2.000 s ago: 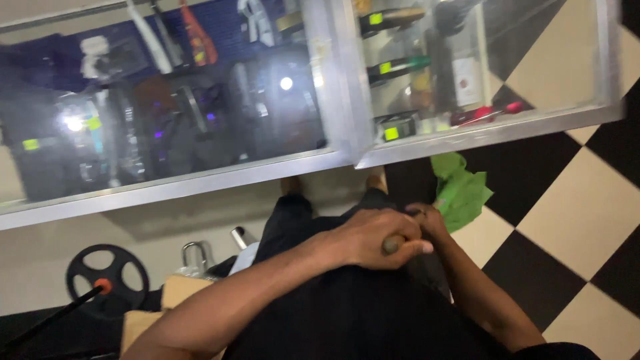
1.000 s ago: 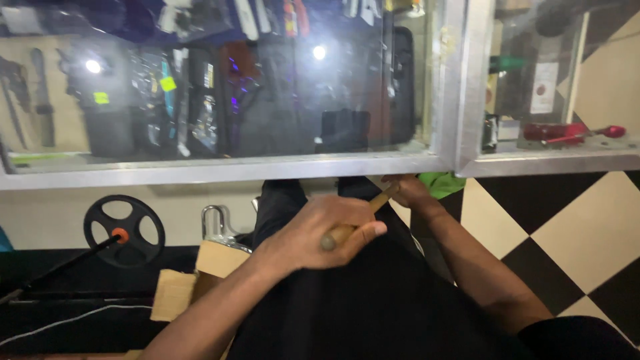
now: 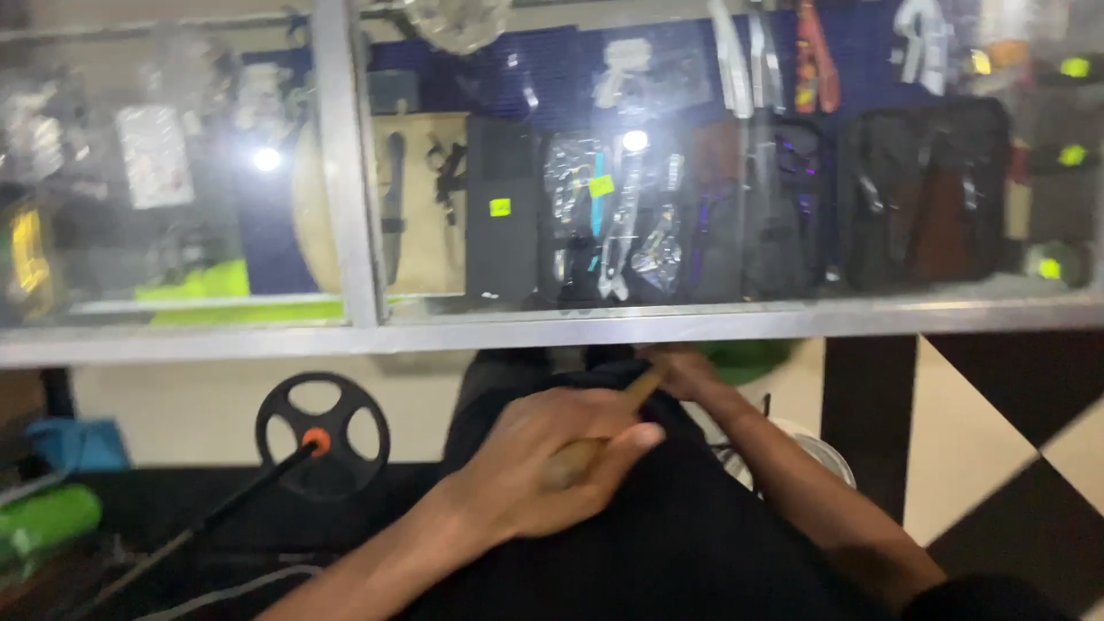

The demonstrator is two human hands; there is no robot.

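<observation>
A rounded wooden stick or handle runs through the grip of my left hand, its blunt end showing between fingers and thumb. It slants up and to the right to my right hand, which is partly hidden and lies near its far end, just below the metal frame of the display case. Whether the right fingers close on the stick is not clear. Both hands are in front of my dark clothing.
A glass display case with a metal frame spans the top, holding packaged tools and bags. Below it at left are a black spoked wheel on a rod and a green roll. A whitish round container stands behind my right forearm, on the checkered floor.
The view has shifted a lot, now showing more of the case's left part. Both hands stay at the wooden stick, more of which shows than two seconds ago.
</observation>
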